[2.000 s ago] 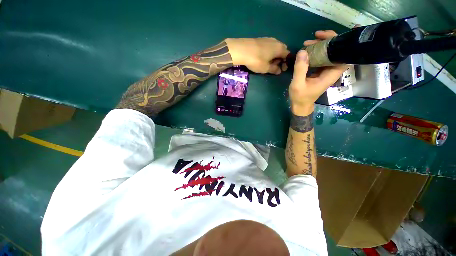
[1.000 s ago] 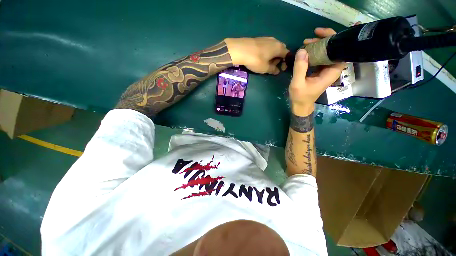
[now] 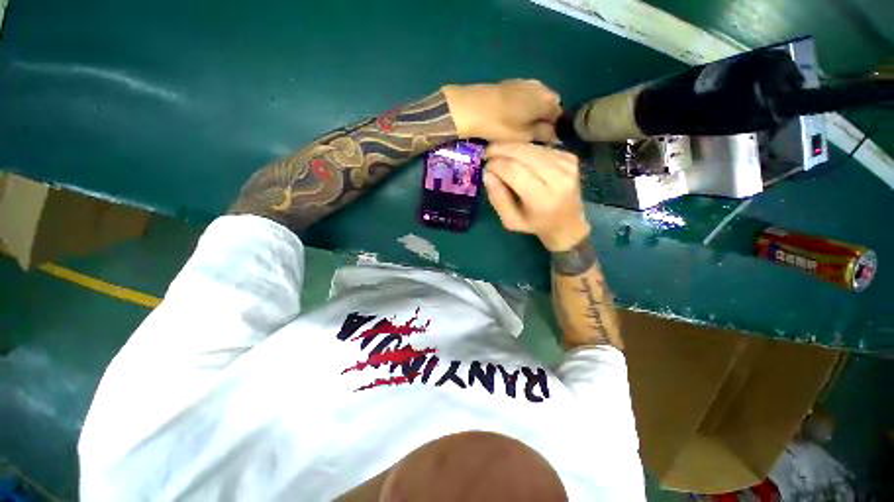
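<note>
The black power screwdriver [image 3: 720,96], with a tan wrapped grip, hangs at upper right, its dark tip beside the fingers of my left hand [image 3: 505,110]. Those fingers are curled; whatever they hold is hidden. My right hand [image 3: 537,191] is off the driver, just below my left hand, its fingers bent inward; I cannot tell whether it holds something small. A smartphone [image 3: 451,186] with a lit purple-pink screen lies just left of my right hand. The white and grey screw feeder [image 3: 735,175] stands partly behind the driver.
A red and gold can [image 3: 816,257] lies on its side at the right of the green bench [image 3: 245,74]. A thin pale rod [image 3: 727,221] lies near the feeder. Shiny bits lie before the feeder. A cardboard box [image 3: 716,412] is below the bench edge; another carton [image 3: 83,227] is at left.
My right hand has let go of the driver's grip and moved left and down beside my left hand. The driver has shifted slightly left and down. The left hand has barely moved.
</note>
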